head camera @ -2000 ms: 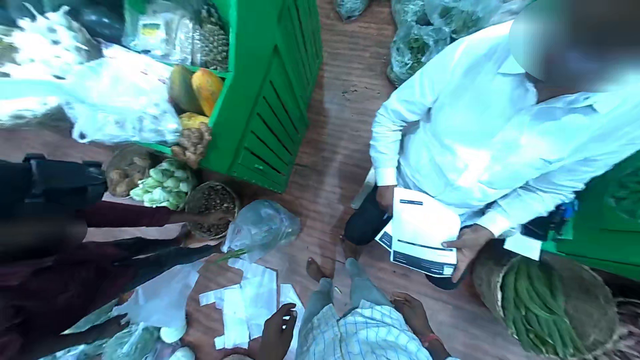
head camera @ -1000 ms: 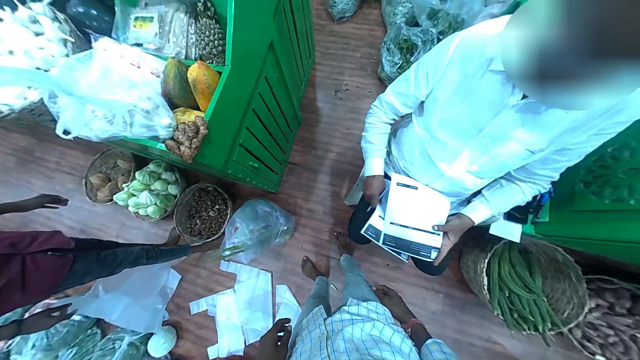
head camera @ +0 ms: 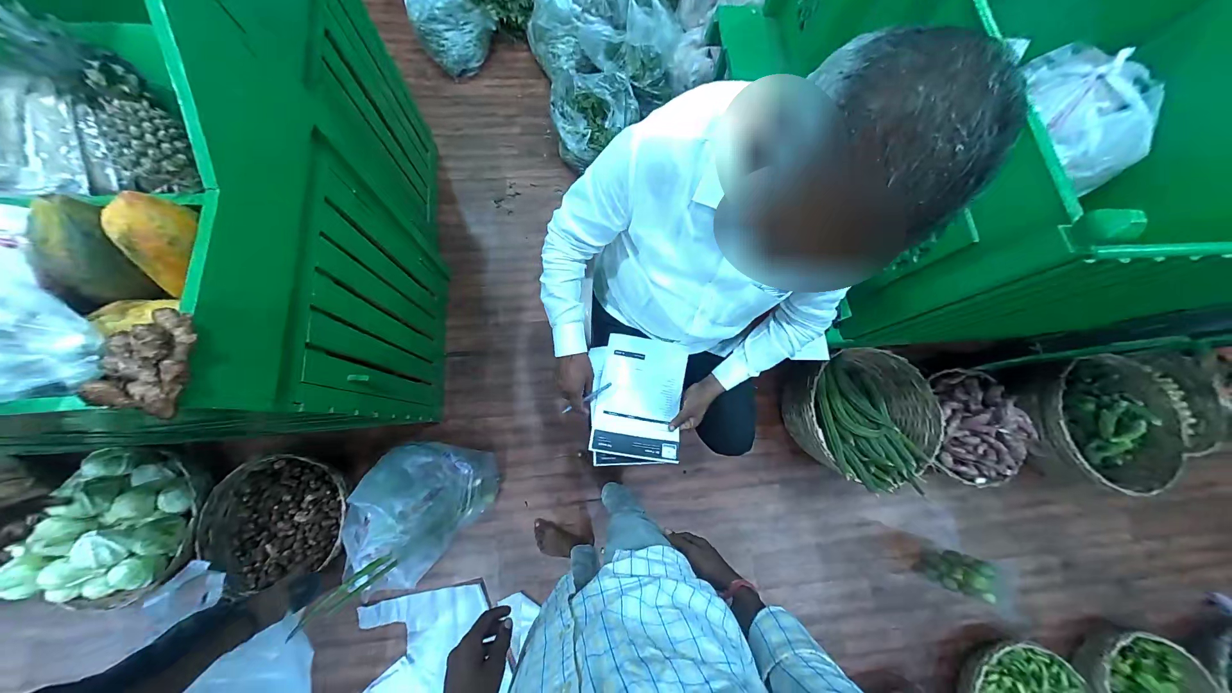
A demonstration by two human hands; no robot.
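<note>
My left hand [head camera: 478, 654] hangs at the bottom, above white sheets [head camera: 438, 616] on the floor, its fingers loosely curled with nothing visible in them. My right hand [head camera: 705, 560] lies by my right thigh, a red thread at its wrist; whether its fingers hold anything is hidden. In front of me, a person in a white shirt [head camera: 664, 221] holds printed papers [head camera: 640, 395] with both hands and a pen [head camera: 587, 397] at the left one. Left of my feet, a clear plastic bag [head camera: 414, 500] with green stalks lies on the floor.
Green stands [head camera: 371, 289] rise on both sides, the left one bearing papayas [head camera: 149, 236] and ginger root [head camera: 144, 361]. Baskets of pale green vegetables [head camera: 115, 525], small brown roots [head camera: 279, 520], long green pods [head camera: 866, 423] and purplish tubers [head camera: 982, 423] line the floor. Another person's arm [head camera: 202, 635] reaches in lower left.
The view has shifted right, showing more baskets. A pen now shows in the seated person's hand. The person at the left is now seen only by an arm near the baskets.
</note>
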